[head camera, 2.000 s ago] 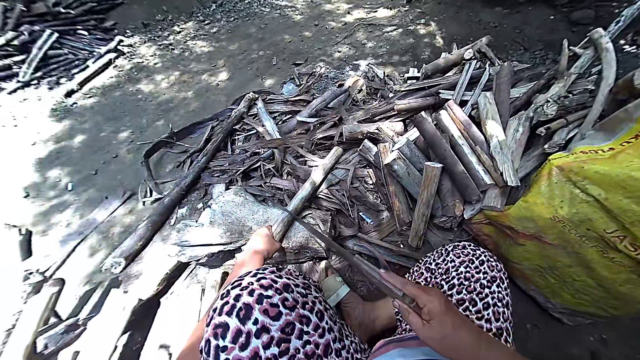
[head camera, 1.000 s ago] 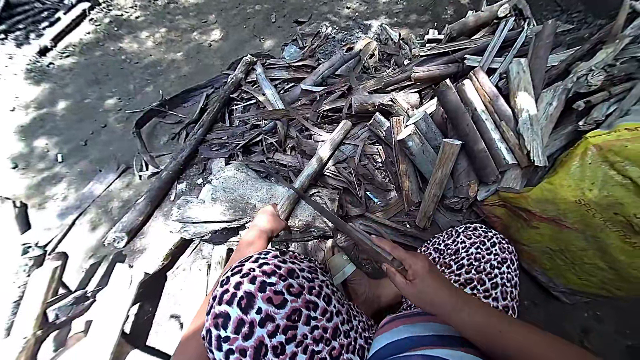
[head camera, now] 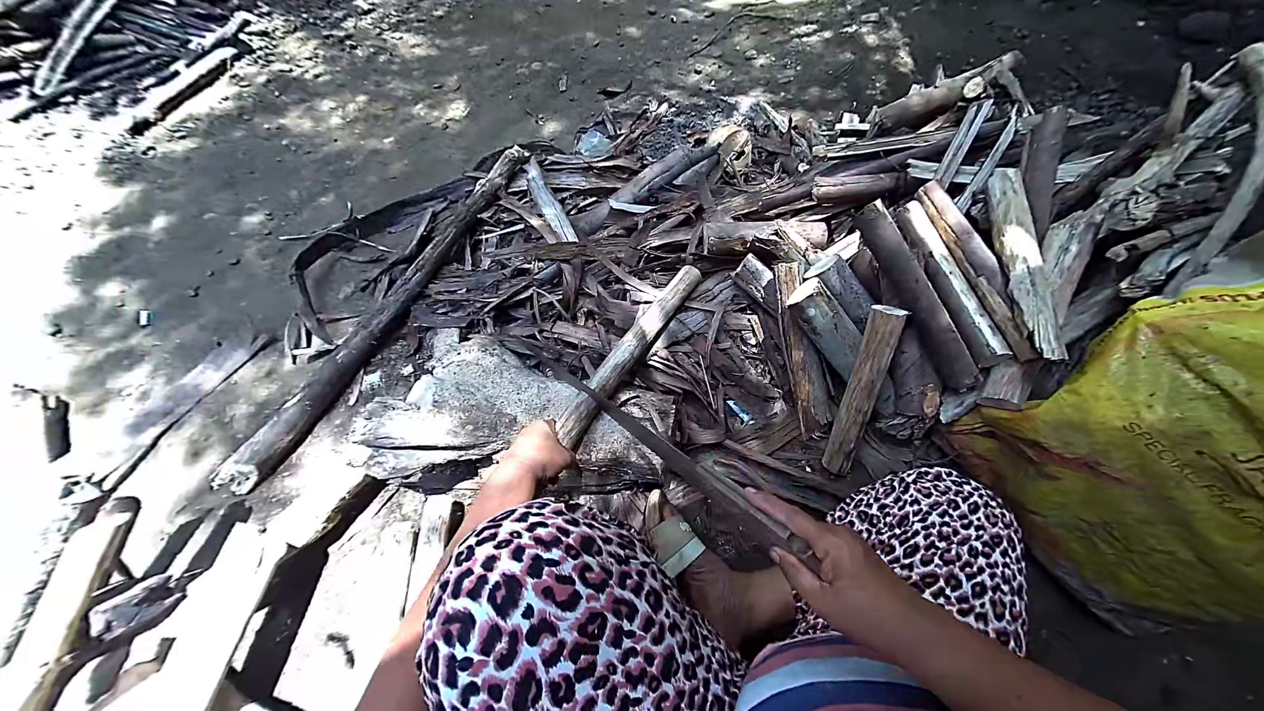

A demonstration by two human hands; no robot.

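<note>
My left hand (head camera: 538,452) grips the near end of a short wooden stick (head camera: 632,346), which slants up and away to the right over a flat, pale block (head camera: 494,395). In my right hand (head camera: 815,558) is the handle of a long dark blade, seemingly a machete (head camera: 671,454). Its blade points up and left and crosses the stick just beyond my left hand; whether the two touch I cannot tell. Bark strips and wood chips (head camera: 592,257) lie around the stick's far end.
Cut wood pieces (head camera: 928,286) are heaped at the right, beside a yellow sack (head camera: 1165,434). A long dark branch (head camera: 375,326) lies left of the chips. Split planks (head camera: 336,583) are at the lower left, and more sticks (head camera: 128,59) lie at the far left. My sandalled foot (head camera: 711,583) is close below the blade.
Both hands keep their hold on the stick and the blade throughout. The blade stays across the stick, with only small shifts in its position.
</note>
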